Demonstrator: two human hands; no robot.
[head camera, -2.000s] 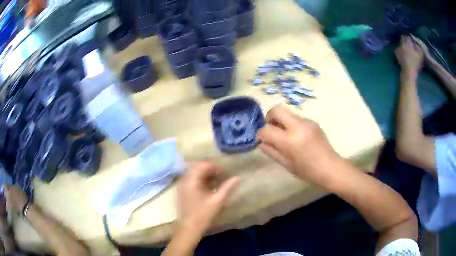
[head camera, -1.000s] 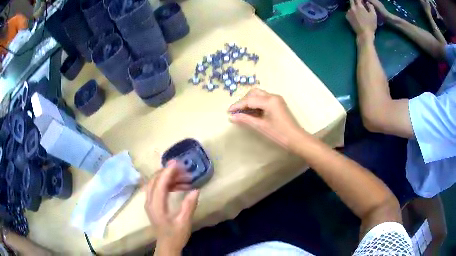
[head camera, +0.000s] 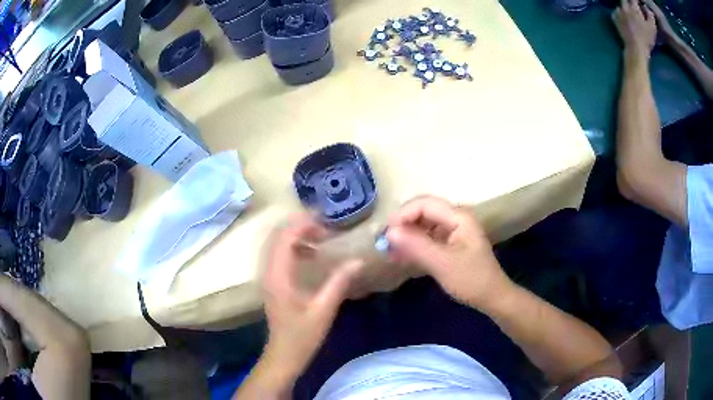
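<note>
A dark grey plastic housing (head camera: 336, 184) sits open side up on the paper-covered table, with a round hub inside. My left hand (head camera: 303, 273) is blurred in front of the housing's near left side, fingers and thumb apart, with nothing seen in it. My right hand (head camera: 442, 246) is just right of the housing's near corner. Its fingertips pinch a small bracket (head camera: 382, 241), of which only a whitish spot shows. Several dark brackets with whitish round dots (head camera: 422, 48) lie in a loose pile at the back right.
Stacked housings (head camera: 297, 43) stand at the back, with a single housing (head camera: 185, 58) beside them. More housings are heaped at left. An open white box (head camera: 145, 117) and a white sleeve (head camera: 191, 211) lie left. Co-workers' arms (head camera: 641, 125) show at right and lower left.
The view has shifted, so table things sit further right and higher. My left hand has come away from the housing's rim. My right hand has moved from the bracket pile's side to near the housing.
</note>
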